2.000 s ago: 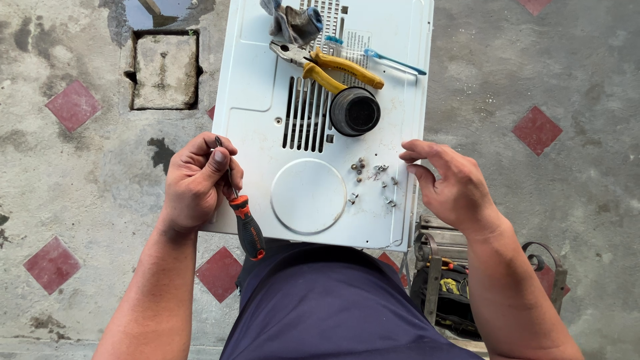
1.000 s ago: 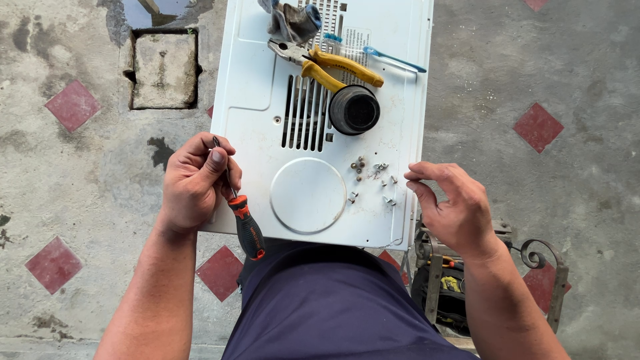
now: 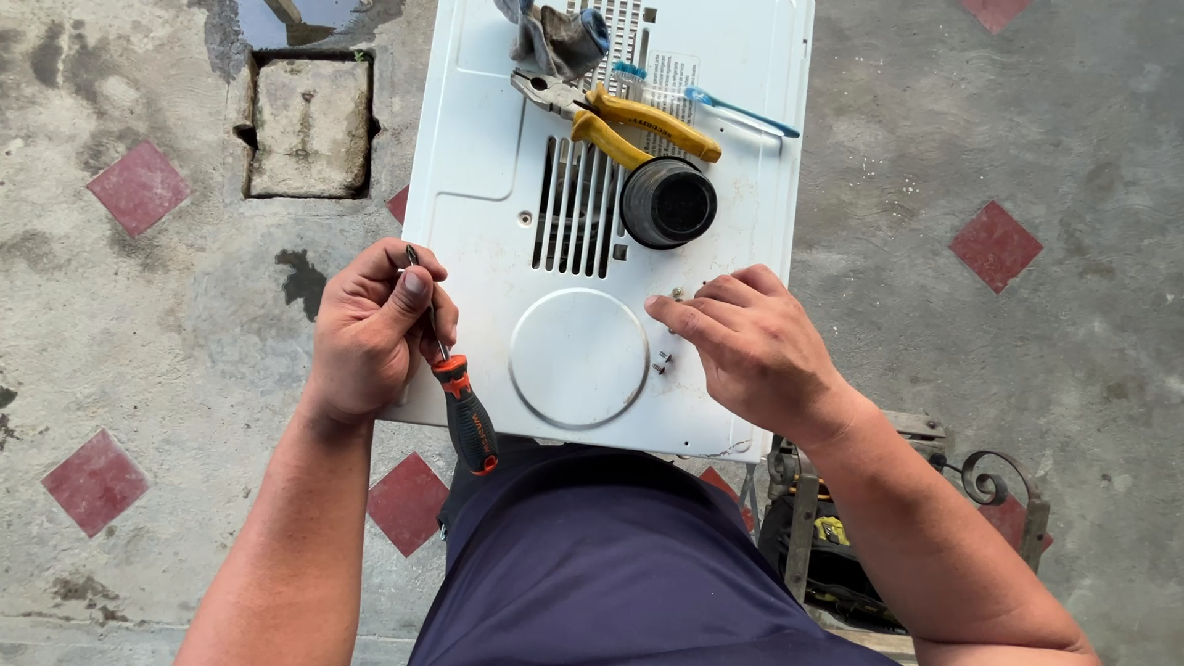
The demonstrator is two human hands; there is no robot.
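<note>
My left hand (image 3: 370, 324) grips a screwdriver (image 3: 470, 416) by its metal shaft, its Phillips tip up and its black and orange handle hanging down past the panel's edge. Fingers bent, my right hand (image 3: 763, 351) is over the small screws (image 3: 662, 362) on the white metal appliance panel (image 3: 481, 305); it hides several of them, and whether it pinches one cannot be seen. Two screws show left of that hand, beside the round raised disc (image 3: 579, 358). Further up lie yellow-handled combination pliers (image 3: 638, 120), with a black plastic cup (image 3: 669, 203) touching one handle.
At the panel's top are a grey cloth (image 3: 560, 42) and a blue and clear toothbrush (image 3: 749, 113). Below the right forearm stands a wood and iron chair (image 3: 800, 536) with a black tool bag (image 3: 842, 573). A recessed concrete cover (image 3: 310, 128) lies in the floor at upper left.
My right hand has moved left from the panel's right edge to over the screws, covering many that showed before. The left hand and the screwdriver have stayed in place.
</note>
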